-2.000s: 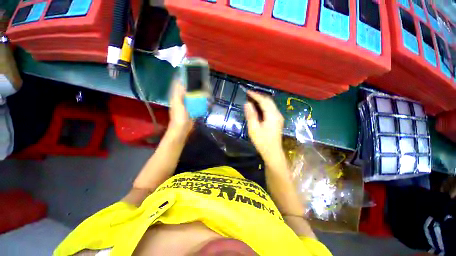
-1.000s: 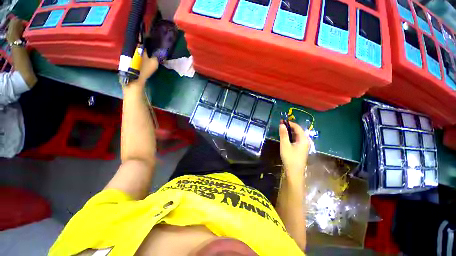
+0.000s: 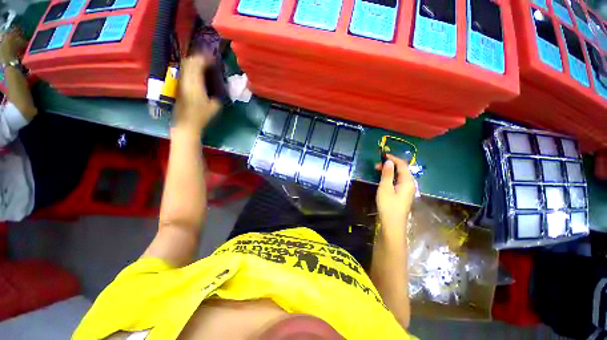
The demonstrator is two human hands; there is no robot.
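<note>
My left hand (image 3: 193, 96) is stretched forward at the left of the bench, beside the dark flat thing (image 3: 215, 74); it is blurred, and whether it grips anything is unclear. My right hand (image 3: 395, 182) is at the bench's front edge with fingers pinched on the thin dark tweezers (image 3: 384, 158), partly hidden by the fingers. Yellow pull tabs (image 3: 401, 140) lie just beyond it. The clear lens tray (image 3: 305, 147), a grid of dark-framed squares, lies between my hands. No phone shows clearly in either hand.
A red tray stack (image 3: 373, 86) with light-blue phones stands behind the lens tray, others left and right. The screwdriver (image 3: 169, 83) hangs beside my left hand. Spare lens trays (image 3: 539, 186) are at right, the waste box (image 3: 442, 272) below. A neighbour's arm (image 3: 20, 86) shows far left.
The phone in my left hand two seconds ago is gone from it; that hand moved forward and left. My right hand moved from the lens tray to beside the yellow tabs.
</note>
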